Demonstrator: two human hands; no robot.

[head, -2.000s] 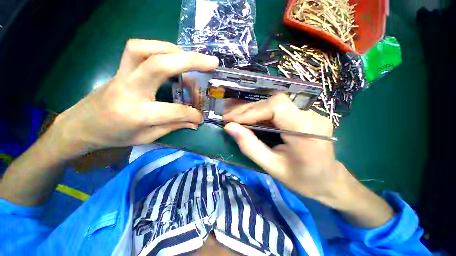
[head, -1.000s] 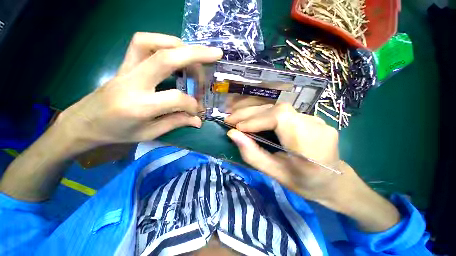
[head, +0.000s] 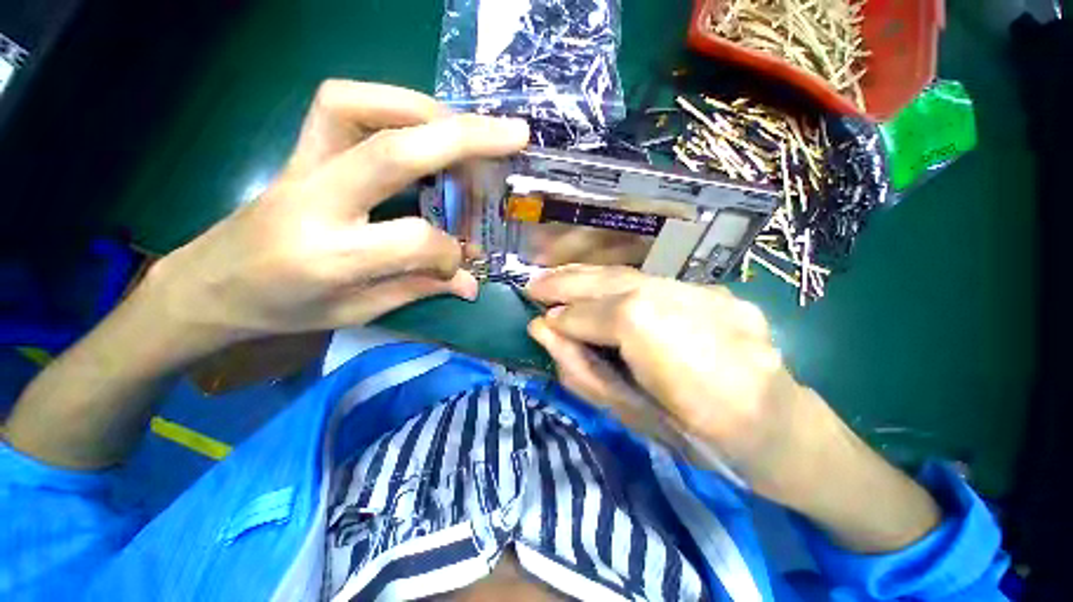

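My left hand (head: pixel 318 223) grips the left end of the silver-grey phone frame (head: pixel 677 241) between thumb and fingers, with the open inner side facing me. The flex cable (head: pixel 526 208) shows orange inside it, beside the black strip (head: pixel 600 218). My right hand (head: pixel 671 347) has its fingertips at the frame's lower long edge, near the left end. It holds thin metal tweezers or a pick, mostly hidden by the hand; a blurred length shows below the palm (head: pixel 715 462). The tool's tip and any small part there cannot be made out.
A clear parts bag (head: pixel 532 59) with dark slivers lies behind the frame. The orange-red parts bin (head: pixel 906 59) holds tan slivers. Loose gold side keys (head: pixel 753 147) and dark pieces (head: pixel 853 176) lie before it, beside a green-ended packet (head: pixel 930 135). The dark green bench (head: pixel 930 341) lies around them.
The tool in my right hand has swung from nearly level to steeply down to the right. My right hand has turned with it, its fingertips staying at the lower edge. My left hand keeps its grip.
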